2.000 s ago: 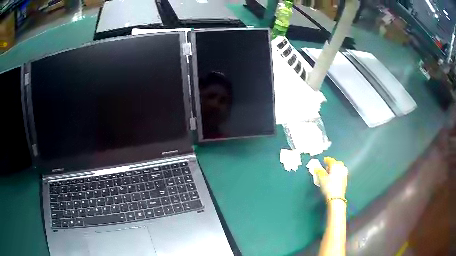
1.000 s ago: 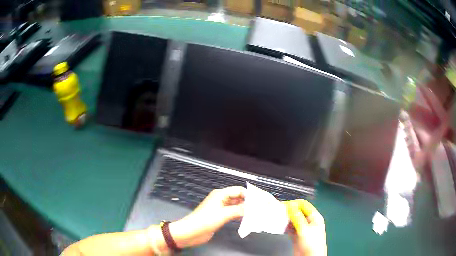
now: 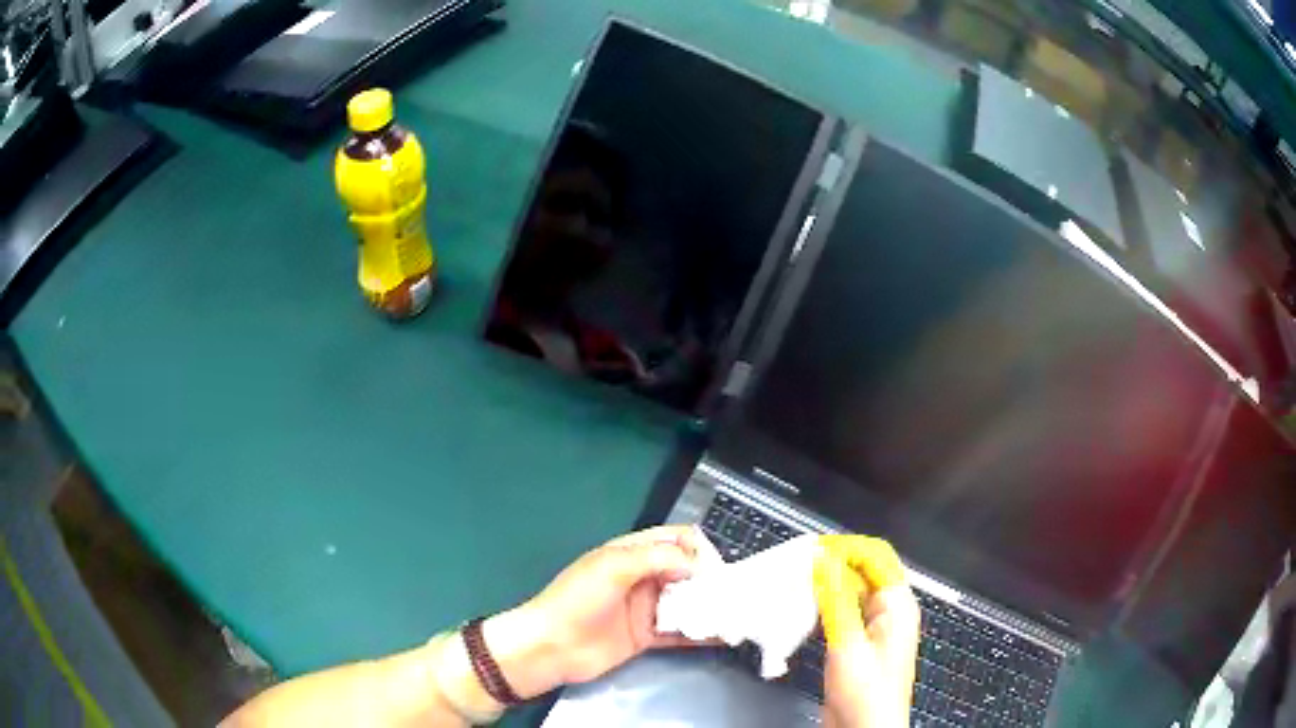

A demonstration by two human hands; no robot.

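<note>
My left hand (image 3: pixel 633 605), with a dark beaded bracelet, and my right hand (image 3: pixel 870 626), with yellow finger cots, both hold a crumpled white cloth (image 3: pixel 753 600) between them. The cloth is above the laptop (image 3: pixel 640 697), over the keyboard and palm rest, which the hands partly hide. The middle screen (image 3: pixel 967 370) stands behind, black with a reddish reflection. The left side screen (image 3: pixel 654 228) is hinged to its left by grey hinges (image 3: pixel 739 378). The right side screen (image 3: pixel 1234 555) shows only partly at the right edge.
A yellow bottle (image 3: pixel 387 206) stands upright on the green mat (image 3: pixel 327 469), left of the left side screen. Flat black units (image 3: pixel 306 64) lie at the upper left. Closed grey units (image 3: pixel 1045 150) lie behind the middle screen. The bench edge curves along the lower left.
The view has turned left, so the screens appear farther right and the bottle nearer the centre. Since two seconds ago, my left hand has come into view, and the cloth is now held in both hands.
</note>
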